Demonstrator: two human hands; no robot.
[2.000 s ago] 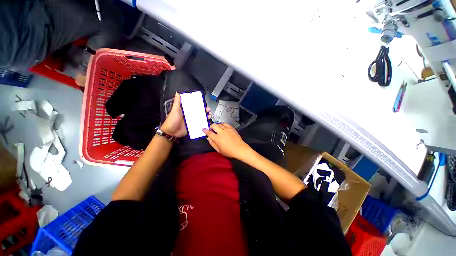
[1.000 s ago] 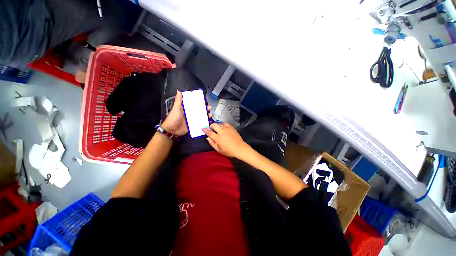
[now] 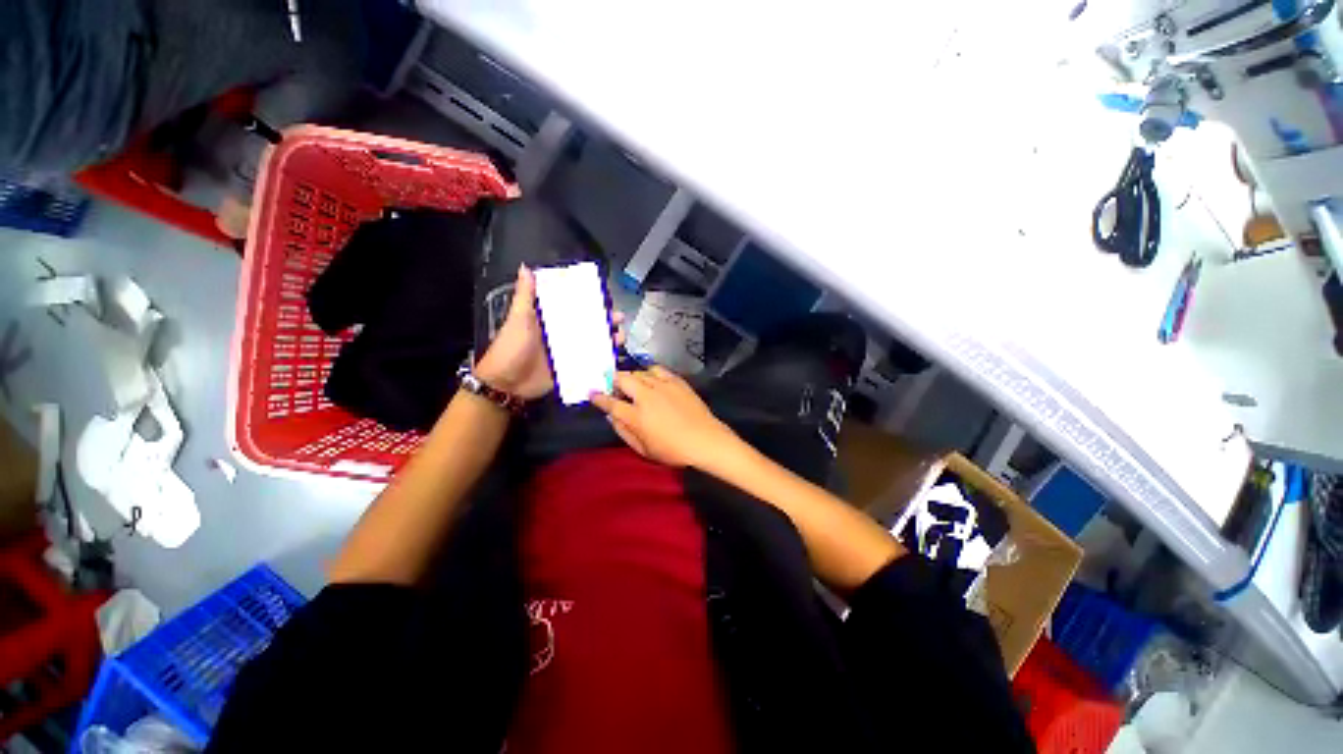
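A smartphone (image 3: 577, 333) with a bright white screen and a dark edge is upright above my lap at the centre. My left hand (image 3: 516, 348) is wrapped around it from the left, with fingertips showing at its right edge. My right hand (image 3: 658, 416) is at the phone's lower right corner, a finger or thumb at the bottom of the screen. What the screen shows cannot be read.
A red-pink slotted basket (image 3: 259, 324) with black cloth (image 3: 405, 317) stands at my left. A white table (image 3: 825, 177) runs diagonally at right, with black-handled scissors (image 3: 1130, 215). A cardboard box (image 3: 1035, 597), a blue crate (image 3: 189, 648) and fabric scraps (image 3: 140, 464) are on the floor. Another person's legs (image 3: 133, 89) show upper left.
The phone and my left hand stay almost still. My right fingertip has shifted slightly at the lower screen. The surroundings have shifted slightly in the view.
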